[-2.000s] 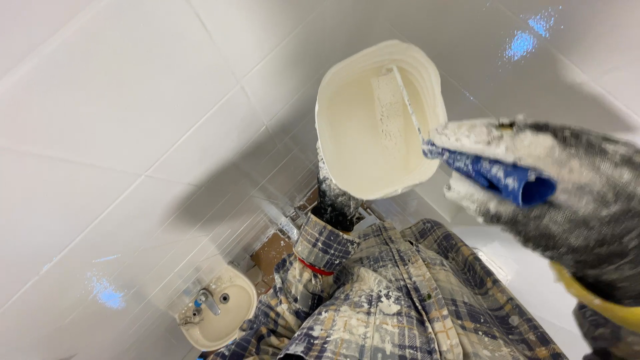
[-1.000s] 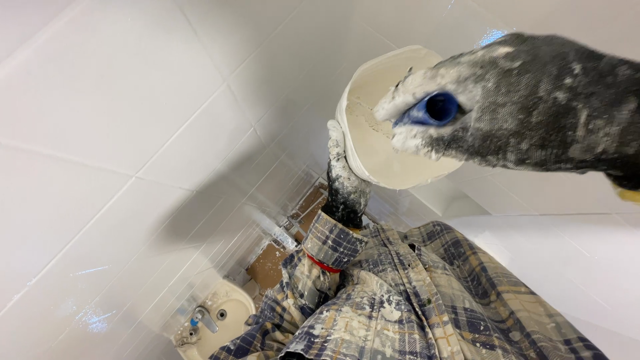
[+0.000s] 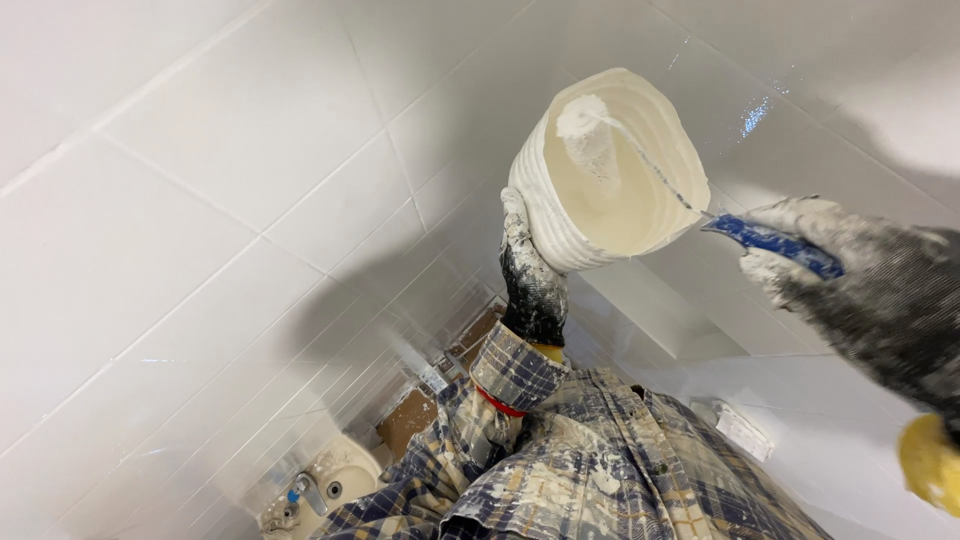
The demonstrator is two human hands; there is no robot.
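My left hand [image 3: 532, 274], in a black glove caked with white, holds a ribbed white plastic tub [image 3: 551, 202] from its left side and underneath. The tub is tilted with its opening towards me and has off-white paint or a similar liquid inside. My right hand [image 3: 810, 255], gloved too, grips the blue handle of a small paint roller [image 3: 776, 244]. Its wire frame reaches over the rim, and the white-coated roller head [image 3: 589, 131] is inside the tub, near the upper left wall.
A pale tiled wall [image 3: 262, 187] fills the left and upper view. A washbasin with a tap [image 3: 341, 480] stands at lower left, beside brown cardboard [image 3: 409, 420]. A white, boxlike object [image 3: 742, 431] lies at lower right, beyond the paint-spattered plaid shirt.
My right hand has moved from over the tub's opening back to its right side, so the roller head shows again. The tub has tilted in my left hand.
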